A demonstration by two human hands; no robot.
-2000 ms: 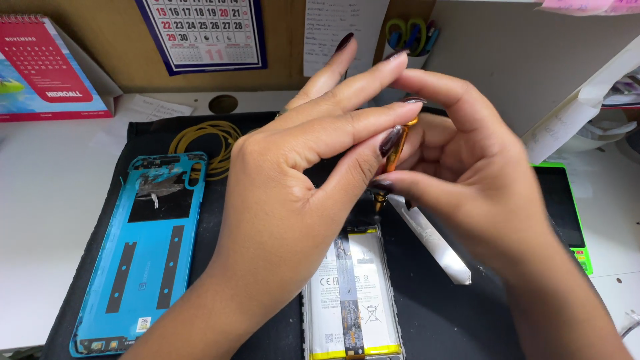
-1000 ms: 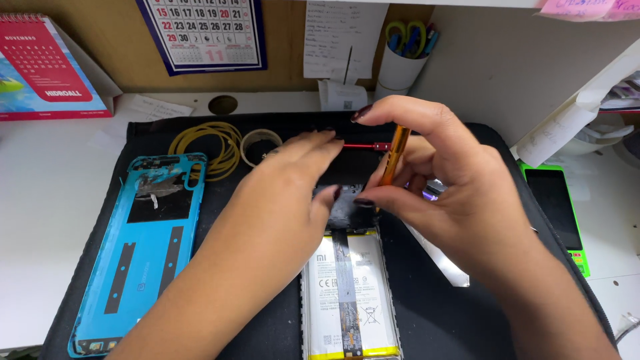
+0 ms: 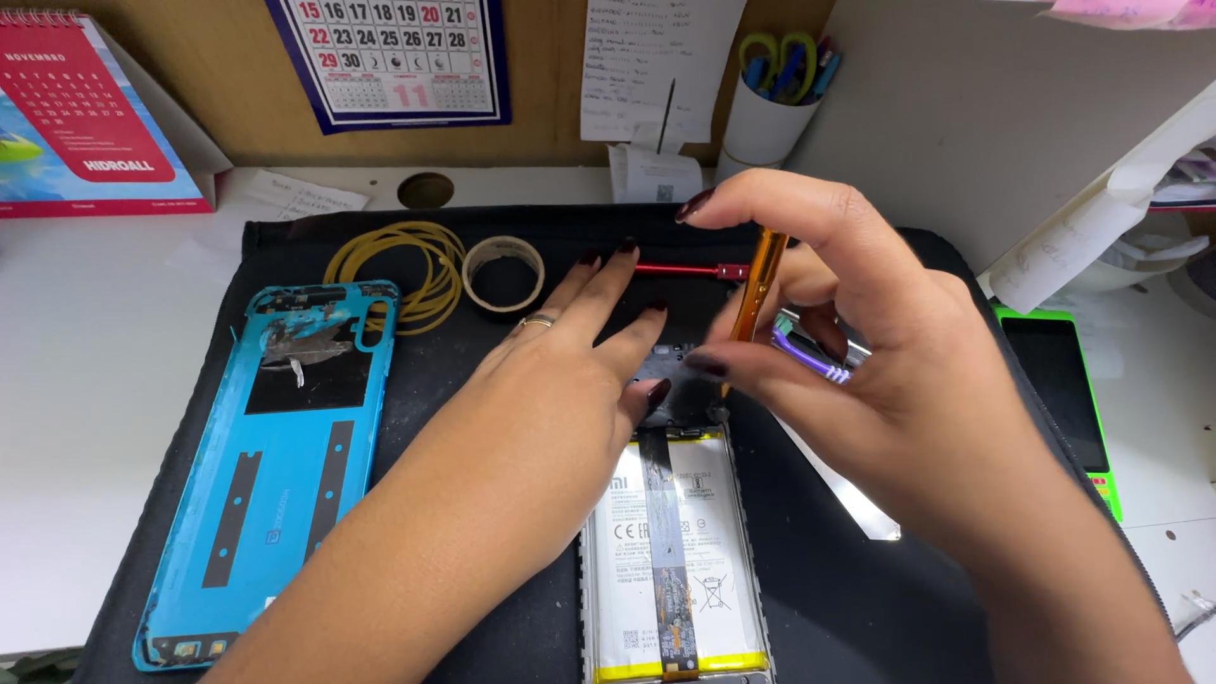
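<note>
An opened smartphone (image 3: 622, 560) lies on a black mat, its white battery and a dark flex cable showing. My left hand (image 3: 560, 380) rests palm down at the phone's upper part, fingers spread, partly hiding the dark upper cover (image 3: 679, 399). In my right hand (image 3: 845, 313) an orange-handled screwdriver (image 3: 757, 285) is pinched between thumb and fingers, nearly upright, its tip by the cover's lower right corner. Beyond my left fingers lies a thin red-handled tool (image 3: 689, 270). A purple-and-white toothbrush (image 3: 812, 359) shows partly behind my right hand. The blue back cover (image 3: 275, 494) lies to the left.
A coil of yellow cord (image 3: 418, 275) and a tape roll (image 3: 503, 275) sit at the mat's back. A white metallic strip (image 3: 860, 494) is partly under my right hand. A green-edged card terminal (image 3: 1064, 389) is at right; a pen cup (image 3: 768, 123) stands behind.
Two seconds ago both hands were together above the phone around the screwdriver. My left hand has come down onto the phone's upper part, and the screwdriver is now in my right hand alone, lower.
</note>
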